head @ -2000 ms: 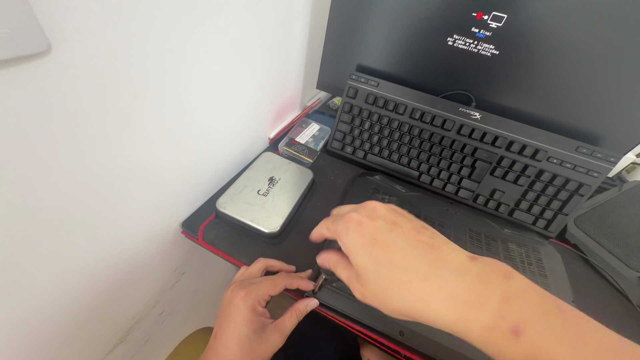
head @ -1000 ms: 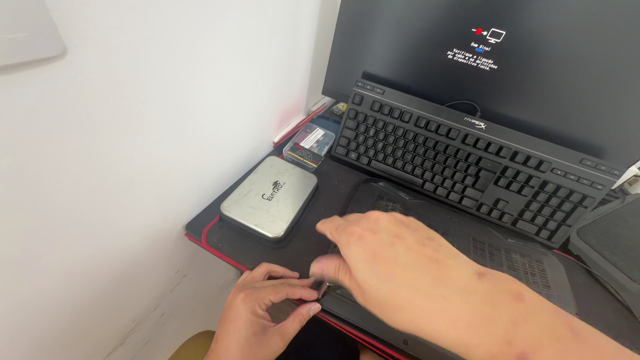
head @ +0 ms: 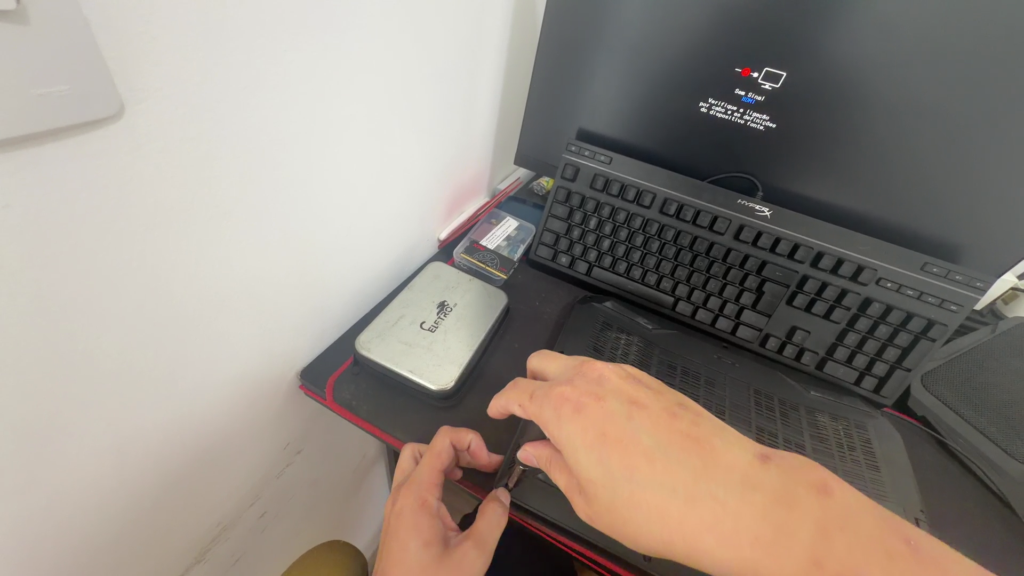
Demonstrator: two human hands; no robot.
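An upturned black laptop with vent grilles lies near the desk's front edge. At its left front corner, my right hand has its thumb against a small metallic screwdriver-like tool; the hand hides part of it. Thumb and index finger of my left hand are at the same corner, close around the lower end of that tool. What the tip touches is hidden. A closed silver metal case lies flat beyond my left hand.
A black keyboard leans against the monitor behind the laptop. A clear plastic box holding a memory module stands beyond the silver case. The white wall borders the desk on the left. A dark mesh-topped object is at the right.
My right hand's fingers have shifted and opened a little above the laptop corner, baring more of the tool. My left hand stays at the same corner.
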